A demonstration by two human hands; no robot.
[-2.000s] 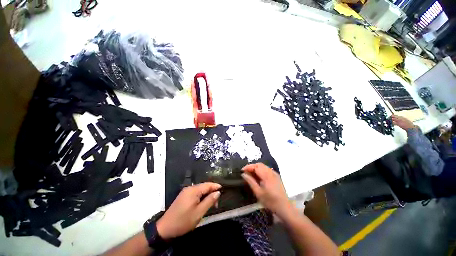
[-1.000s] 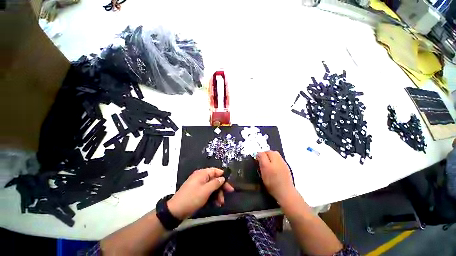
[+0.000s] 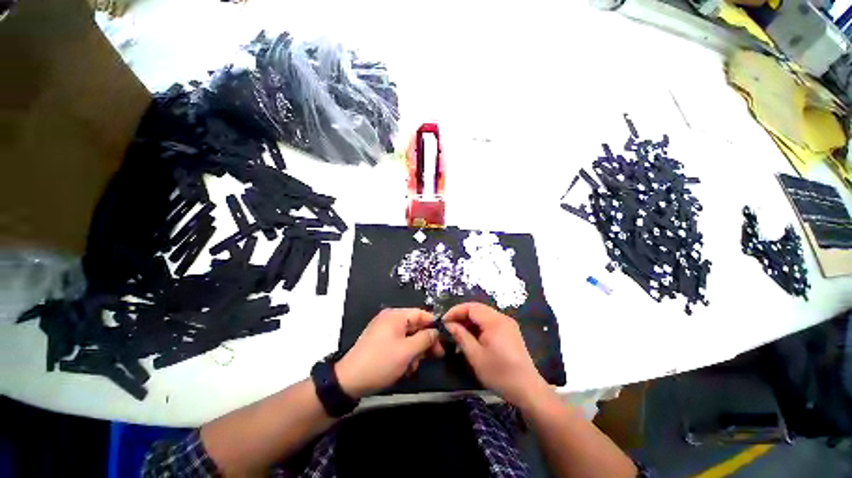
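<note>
My left hand (image 3: 392, 347) and my right hand (image 3: 484, 344) meet over the black work mat (image 3: 374, 271). My left hand pinches a short black fabric tab (image 3: 439, 322). My right fingertips touch the tab; whether they hold a tiny white piece is hidden. Beyond my hands lie a heap of shiny silver-purple metal bits (image 3: 432, 273) and, right of it, a heap of white pieces (image 3: 492, 271). A large pile of plain black tabs (image 3: 224, 308) lies left. A pile of tabs with white dots (image 3: 649, 219) lies right.
A red tape dispenser (image 3: 426, 177) stands just beyond the mat. A clear plastic bag of tabs (image 3: 327, 103) lies behind the left pile. A brown cardboard box (image 3: 70, 103) is far left. A small blue-ended tool (image 3: 599, 286) lies right of the mat, and a smaller dotted pile (image 3: 775, 254) lies far right.
My right hand went to the white heap and has come back to meet my left hand at the tab. The view has shifted to the right; the other person's hand is out of view.
</note>
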